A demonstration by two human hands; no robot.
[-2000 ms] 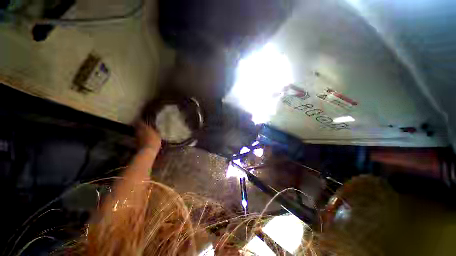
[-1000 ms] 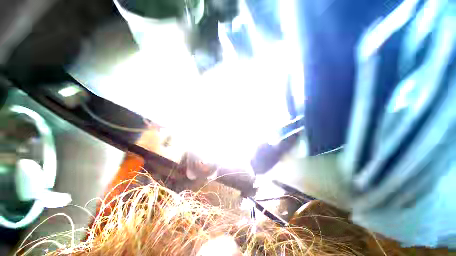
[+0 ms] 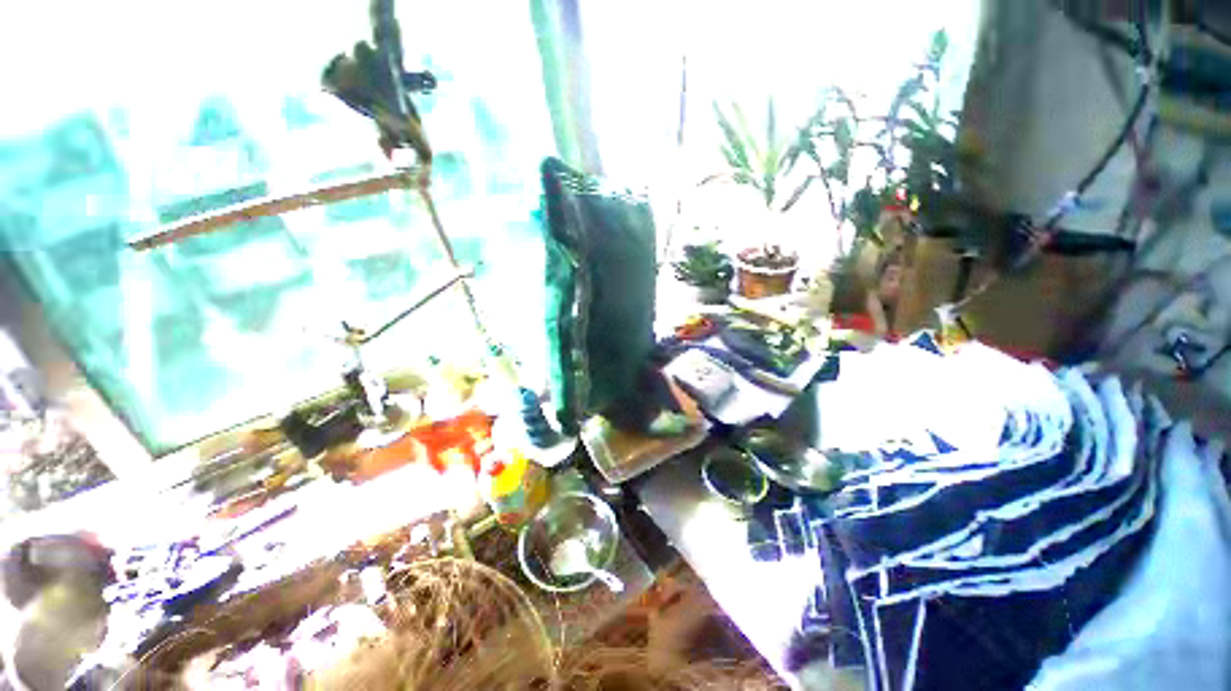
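Observation:
A round, thin-rimmed bowl point(image 3: 527, 551) stands at the lower middle. A small white mass point(image 3: 572, 556) lies inside it, and a pale handle point(image 3: 605, 581) reaches over its right rim. I see no hand at the bowl; neither of my hands can be made out. Hair strands and glare cover the bottom edge. A fanned stack of navy and white cut fabric point(image 3: 999, 533) fills the lower right.
A yellow bottle point(image 3: 513, 486) stands behind the bowl. A dark upright panel point(image 3: 604, 304), a shallow tray point(image 3: 645, 452) and a round dark-rimmed item point(image 3: 734, 477) are beyond. Potted plants point(image 3: 767, 273) stand by the bright window. A cable hangs at upper right.
The view has swung up from the low pot and cabinets to the windowside bench. The bowl now shows near lower middle instead of far left. The hand seen earlier at the pot is gone from view.

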